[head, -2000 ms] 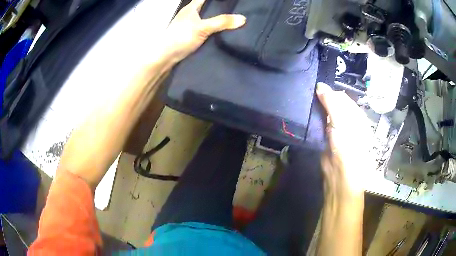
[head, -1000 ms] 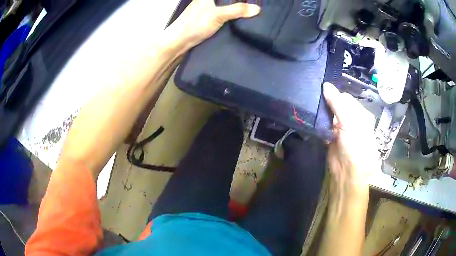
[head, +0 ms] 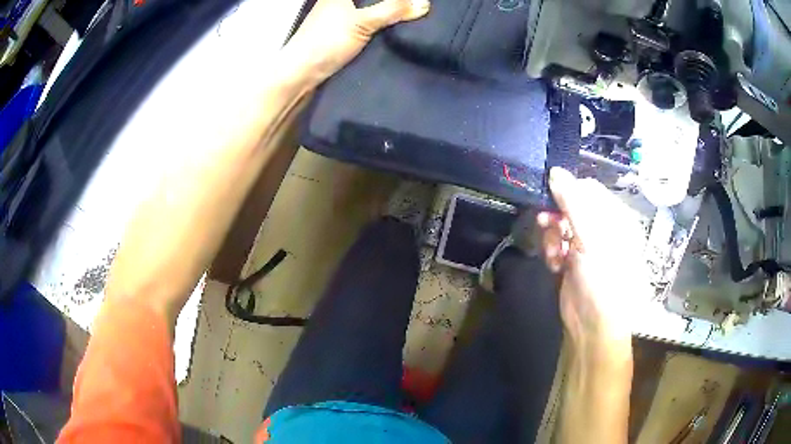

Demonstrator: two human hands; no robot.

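A black bag panel [head: 434,117] hangs off the table edge above my lap, its lower edge with a small red mark. A raised pocket [head: 468,39] is at the top, partly cut off. My left hand [head: 351,30] holds the panel's left side, thumb over the pocket. My right hand [head: 594,234] grips the panel's lower right corner, fingers curled under it; it is overexposed. A ribbed black edge tape [head: 565,134] runs along the panel's right edge, beside the sewing machine [head: 581,39]. The needle area is hard to make out.
The machine's white table [head: 737,334] is at right. Black pieces [head: 78,143] lie on a white table [head: 165,130] at left. A blue bin [head: 30,338] is at lower left. A foot pedal [head: 475,232] and a black strap [head: 243,303] are on the floor. Tools [head: 737,421] are at lower right.
The panel has moved up and away from me with both hands on it, and the GB lettering has mostly left the picture. More of the foot pedal shows. The right fingers are curled more.
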